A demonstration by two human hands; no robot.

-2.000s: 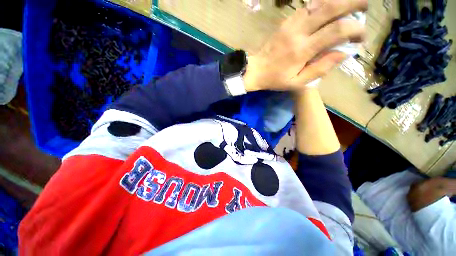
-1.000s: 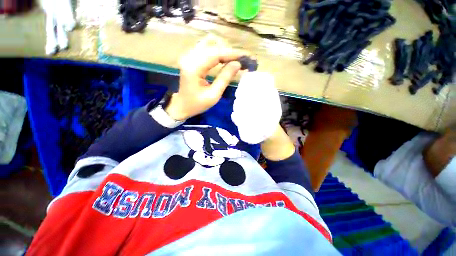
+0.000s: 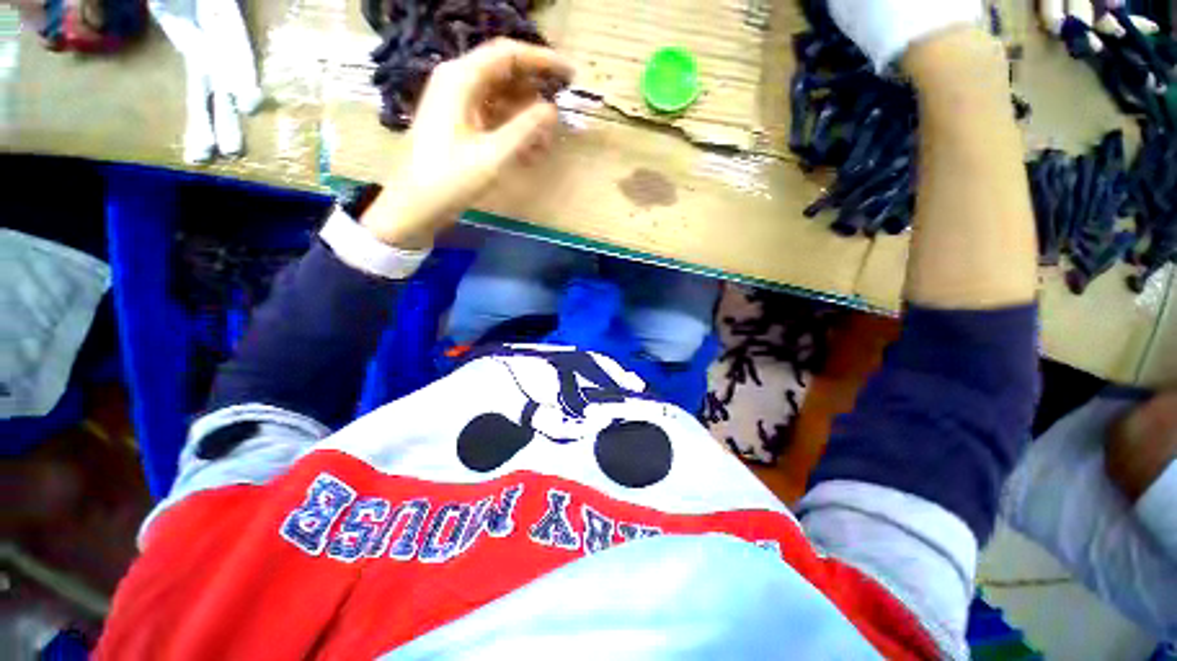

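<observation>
My left hand [image 3: 467,145], bare with a pale watch band, is over the cardboard beside a heap of short dark pieces [image 3: 411,65]. Its thumb and fingers are curled but apart, and I see no part between them. My right hand [image 3: 900,21], in a white glove, reaches onto the heap of long black parts [image 3: 858,162]. The top edge cuts it off and its fingertips are hidden, so its grip cannot be seen. A green cap [image 3: 671,80] lies between the heaps on the cardboard sheet [image 3: 736,207].
Spare white gloves [image 3: 213,71] lie at the far left. More long black parts [image 3: 1084,200] lie on the right. Below the table edge are a blue bin [image 3: 142,284] and an orange-brown tray [image 3: 842,394] with dark parts. Another person's arm [image 3: 1084,478] is close on the right.
My hands have moved apart from the dark piece they held together: the left went up and left, the right up and right to the long parts. The view has also shifted.
</observation>
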